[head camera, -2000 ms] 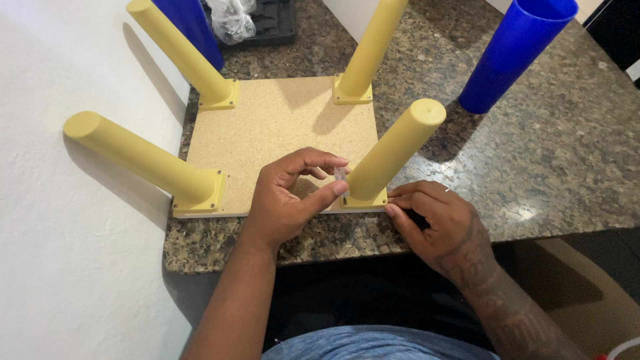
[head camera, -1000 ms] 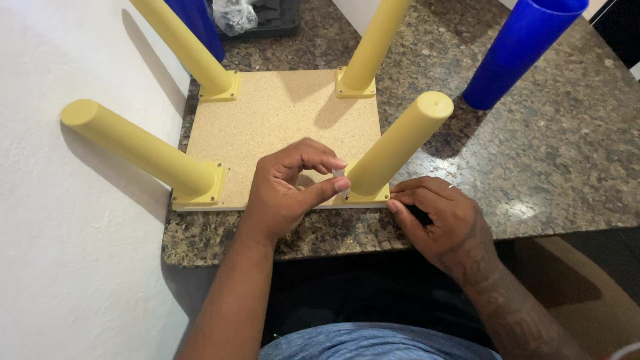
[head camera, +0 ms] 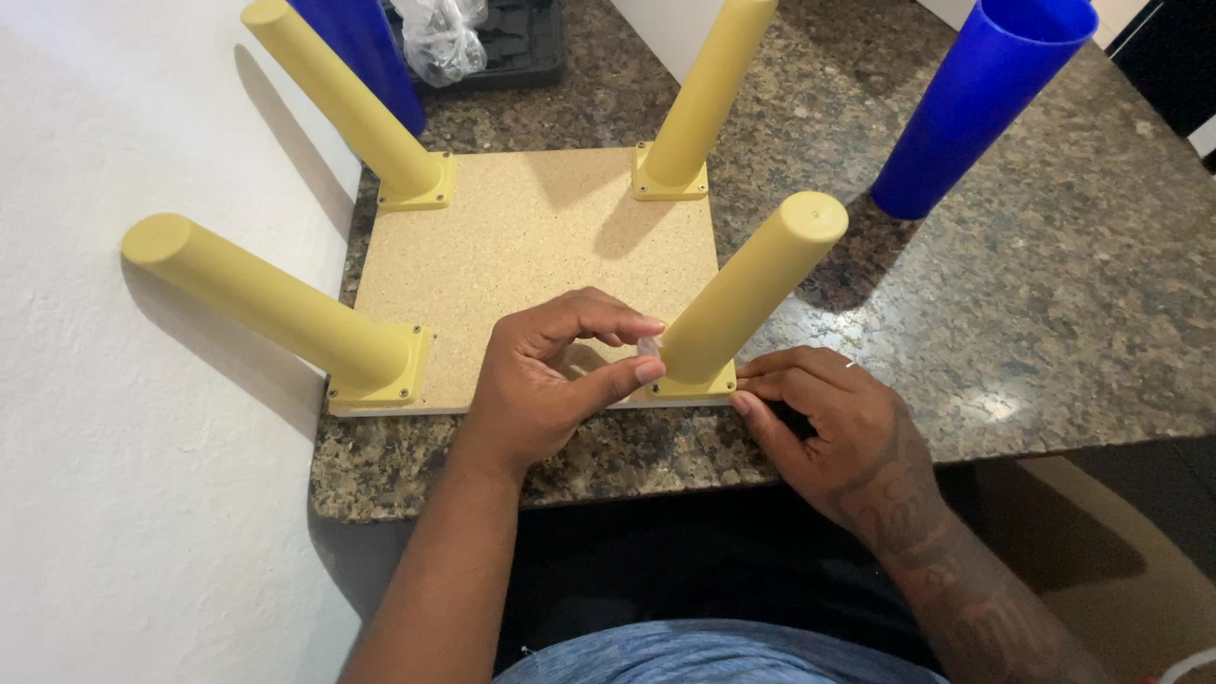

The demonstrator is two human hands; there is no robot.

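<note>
A particleboard panel (head camera: 532,256) lies on the counter with a yellow tapered leg standing at each corner, on square flanges with screws. My left hand (head camera: 560,380) pinches a small translucent plastic piece (head camera: 648,348) between thumb and fingertips, beside the near right leg (head camera: 750,285). The fingertips of my right hand (head camera: 817,408) touch the panel's corner by that leg's flange; whether they hold something small there is hidden. The near left leg (head camera: 266,304) leans outward toward the wall, as does the far left leg (head camera: 342,95). The far right leg (head camera: 708,90) tilts away to the right.
A blue tapered tube (head camera: 978,104) stands upright on the granite counter (head camera: 1045,323) at the right. Another blue piece (head camera: 366,57) is behind the far left leg, next to a black tray (head camera: 532,47) with a clear plastic bag (head camera: 445,43). A white wall (head camera: 123,475) borders the left side.
</note>
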